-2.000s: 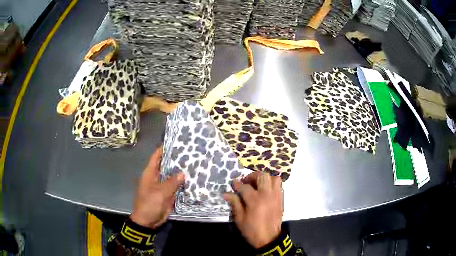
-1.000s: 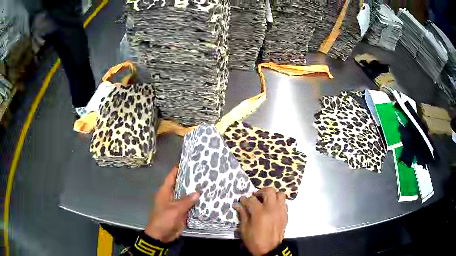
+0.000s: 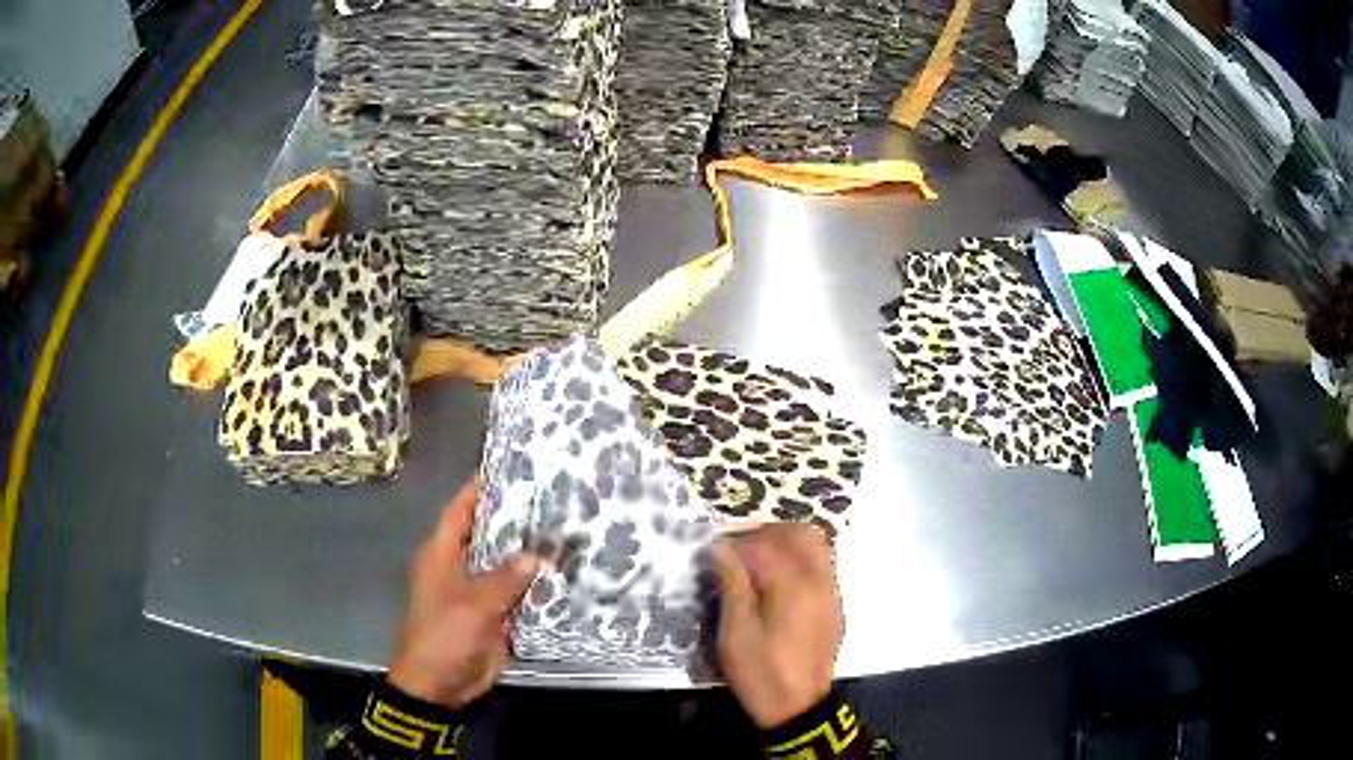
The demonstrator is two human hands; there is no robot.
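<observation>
A bundle of cut pieces (image 3: 586, 490), pale grey-white leopard side up, lies near the table's front edge. My left hand (image 3: 460, 601) holds its left side, thumb on top. My right hand (image 3: 779, 609) is at its lower right edge, slightly blurred, fingers and thumb closed on the edge of the top panel, which is blurred there. Turned-over panels (image 3: 749, 431), tan and black leopard, lie fanned beside the bundle on the right, partly under it and behind my right hand.
A small leopard block (image 3: 315, 349) stands at left beside an orange loop. Tall stacks (image 3: 482, 178) rise behind the bundle. An orange tie strip (image 3: 675, 290) lies on the table. Loose leopard pieces (image 3: 1002, 356), green-and-white cards (image 3: 1180, 490) and black scraps (image 3: 1187, 379) lie at right.
The view has shifted, and the person at the upper left is out of the picture. My right hand has closed on the bundle's right edge, where the top panel is now blurred.
</observation>
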